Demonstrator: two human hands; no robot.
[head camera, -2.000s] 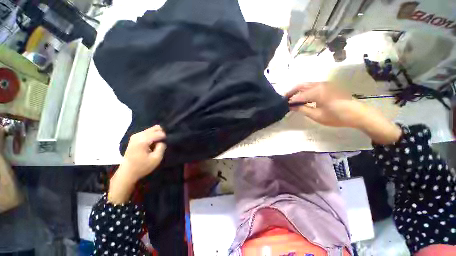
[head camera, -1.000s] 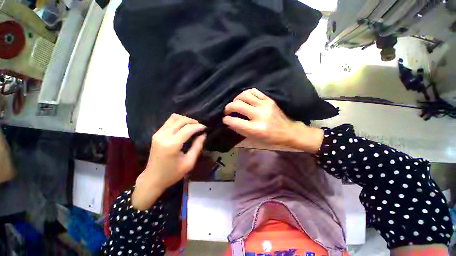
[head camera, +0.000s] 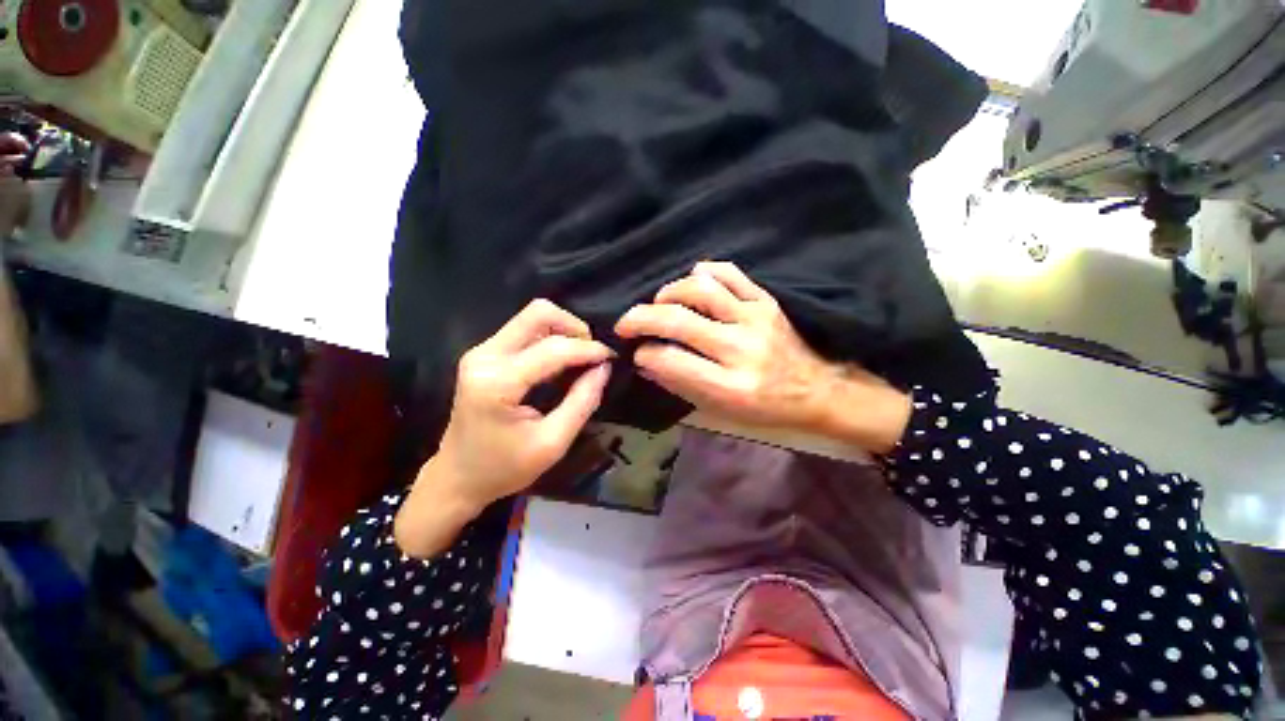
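A large black cloth garment piece (head camera: 677, 155) is spread over the white table and hangs over its near edge. My left hand (head camera: 524, 402) pinches the cloth's near edge between thumb and fingers. My right hand (head camera: 740, 345) lies close beside it, palm down, with bent fingers on the same edge. The fingertips of both hands nearly meet. The exact fold between them is hidden by the fingers and the dark cloth.
The white sewing machine head (head camera: 1149, 99) stands at the upper right. A dark strip (head camera: 1050, 342) and a tangled dark bundle (head camera: 1247, 395) lie on the bed at right. A neighbouring machine with a red wheel (head camera: 68, 31) is at upper left. A person's arm (head camera: 14, 352) shows at the left edge.
My right hand has come from the cloth's right corner to beside my left hand. The cloth has been drawn nearer and lower over the edge. The view has shifted and tilted.
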